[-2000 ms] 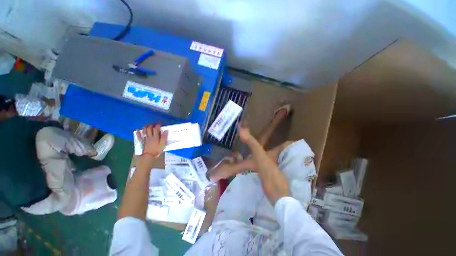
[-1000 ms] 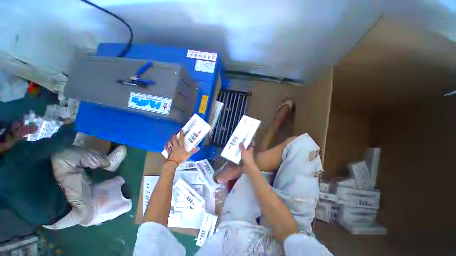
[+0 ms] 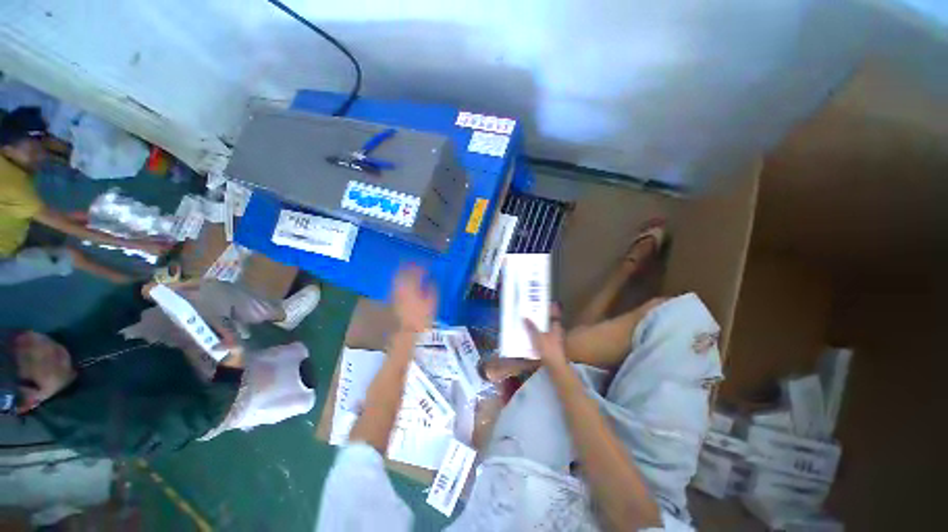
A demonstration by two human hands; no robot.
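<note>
My right hand point(image 3: 548, 335) holds a white retail box point(image 3: 526, 306) upright by its lower end, in front of the roller outlet. My left hand point(image 3: 414, 299) is a little blurred, over the front edge of the blue machine point(image 3: 396, 278), with no box seen in it. A white box point(image 3: 314, 234) lies on the blue top to the left of my left hand. Another white box point(image 3: 496, 250) lies at the cabinet opening, partly on the roller conveyor point(image 3: 534, 227).
Loose white boxes point(image 3: 448, 476) lie on floor cardboard below my left arm. A large carton point(image 3: 731, 281) with white boxes point(image 3: 792, 453) stands at right. Blue-handled pliers point(image 3: 366, 159) lie on the grey control box point(image 3: 288, 157). Two people are at left, one holding a white box point(image 3: 190, 322).
The box that was under my left hand now lies on the blue top, and that hand is off it. My right hand still holds its box, now more upright. Another box has appeared at the outlet.
</note>
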